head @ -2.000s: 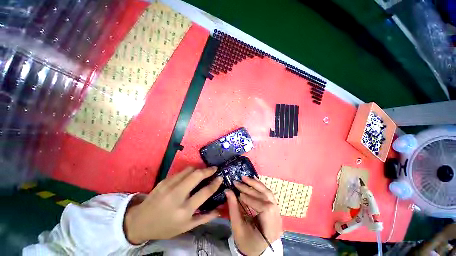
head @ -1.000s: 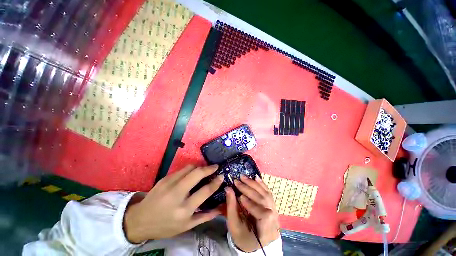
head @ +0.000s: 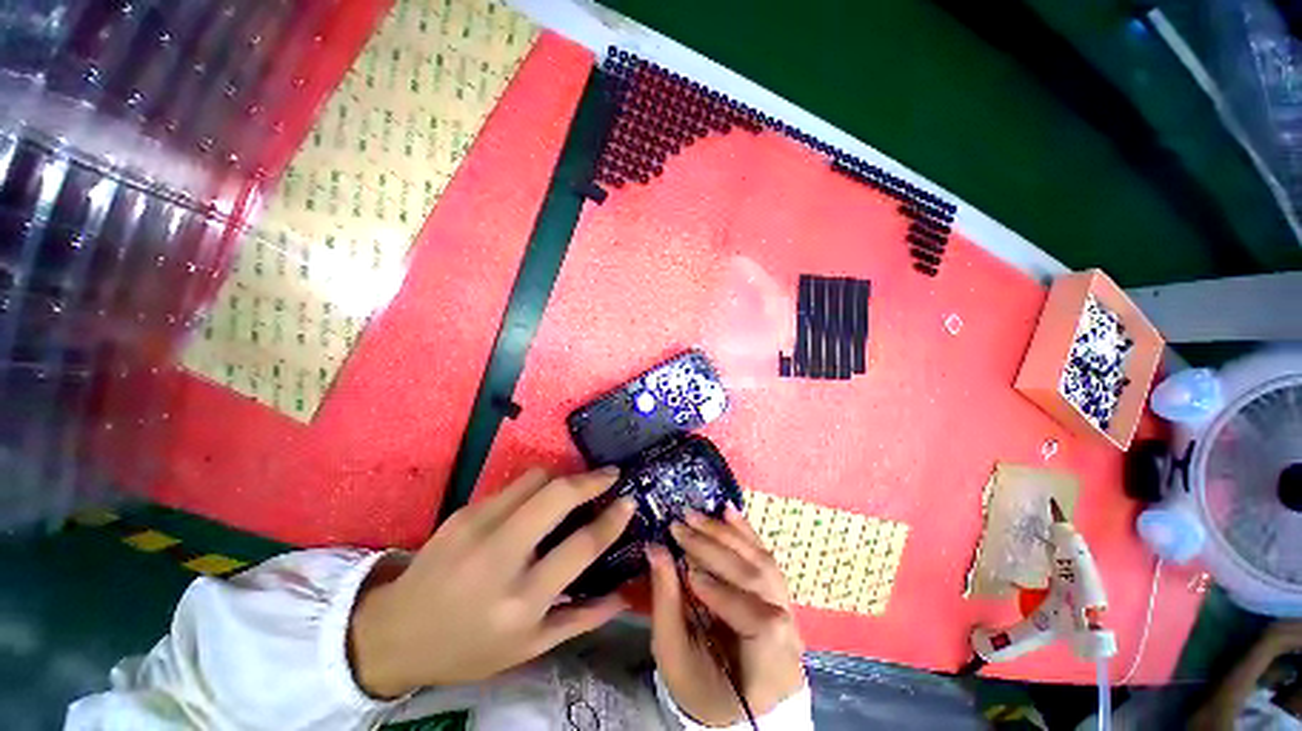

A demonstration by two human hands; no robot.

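Observation:
The open black device body (head: 688, 477) sits low at the centre, its inner detail showing. My left hand (head: 493, 578) holds its left side, fingers spread over it. My right hand (head: 735, 614) is at its right side, fingertips on the lower right part of the body. A thin dark tool or lead (head: 725, 668) runs down from under my right fingers; I cannot tell which it is. The cover (head: 650, 407), a flat dark oblong with pale and bluish spots, lies just above the body, touching or nearly touching it. My fingers hide the body's lower part.
Black strips (head: 833, 327) and a tan adhesive sheet (head: 835, 554) lie on the red mat. Small black pads (head: 650, 126) line its far edge. At right are the parts box (head: 1051, 356), glue gun (head: 1071, 578) and fan (head: 1257, 479). Clear trays (head: 100, 214) and a larger tan sheet (head: 374, 186) are at left.
The view has shifted slightly, so the mat items sit a little differently in the picture. Both hands stay on the body; the right fingers and the thin dark piece have moved slightly.

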